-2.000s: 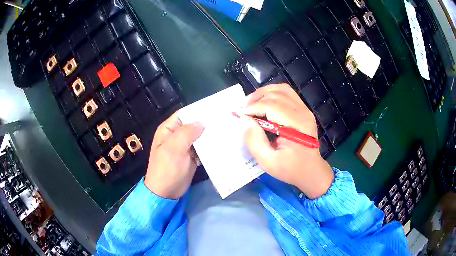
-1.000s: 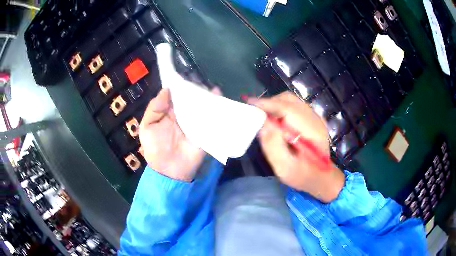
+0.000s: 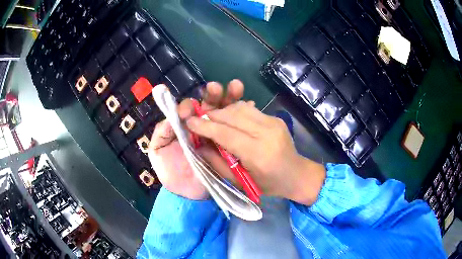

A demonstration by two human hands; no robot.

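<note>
My left hand [image 3: 177,162] holds a white paper pad [image 3: 205,174], seen nearly edge-on with its sheets bent and slightly fanned at the lower end. My right hand [image 3: 253,144] is over the pad and holds a red marker pen [image 3: 235,169], which points down towards my body. The fingers of both hands meet near the top of the pad, around a red part by the pen's upper end. Whether that part is the pen's cap is unclear. The writing side of the pad is hidden.
At left a black blister tray [image 3: 167,63] holds several copper-coloured square parts [image 3: 112,104] and a red square piece [image 3: 142,89]. At right another black tray [image 3: 309,76] bears a pale paper slip [image 3: 394,44]. A small framed square [image 3: 413,140] lies on the green mat.
The pad has turned from flat to nearly edge-on. My right hand has moved left over it, meeting my left fingers. The pen has tilted more steeply.
</note>
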